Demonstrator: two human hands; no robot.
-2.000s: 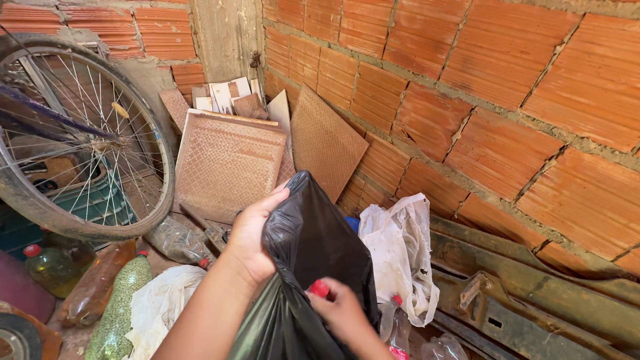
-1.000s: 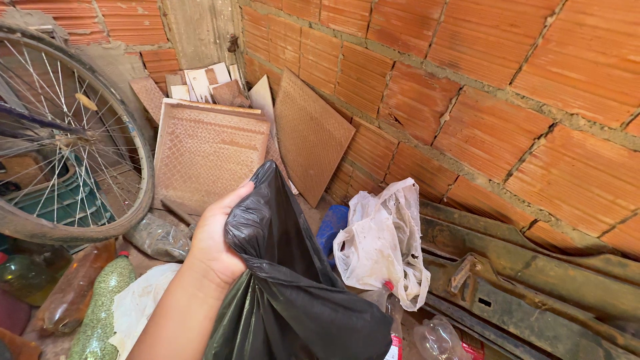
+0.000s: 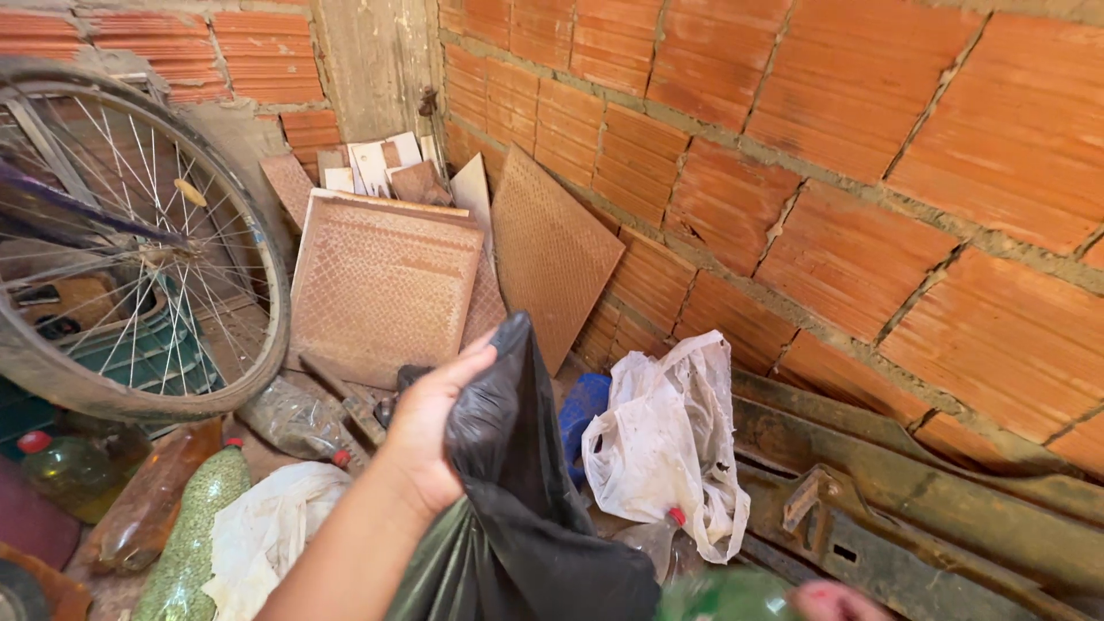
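Note:
My left hand [image 3: 431, 431] grips the rim of a black plastic bag [image 3: 535, 517], which hangs partly open at the lower middle. At the bottom edge, right of the bag, part of my right hand [image 3: 832, 601] shows, blurred, beside a green plastic bottle [image 3: 729, 595]. Most of that hand is out of frame, so its hold on the bottle cannot be made out. Behind the bag lie a whitish plastic bag [image 3: 651, 431] and a clear bottle with a red cap [image 3: 651, 539]. A blue object [image 3: 582, 414] is partly hidden there.
A bicycle wheel [image 3: 274, 302] stands at left before a green crate [image 3: 164, 345]. Tiles [image 3: 384, 285] lean in the corner against brick walls [image 3: 828, 129]. Several bottles, one filled with pale green grains [image 3: 194, 535], lie lower left. Rusty metal beams [image 3: 914, 535] run along the right wall.
Two seconds ago my right hand was at the bag's mouth with a red-capped thing; one second ago it was not visible. Now it shows at the bottom right near a green bottle.

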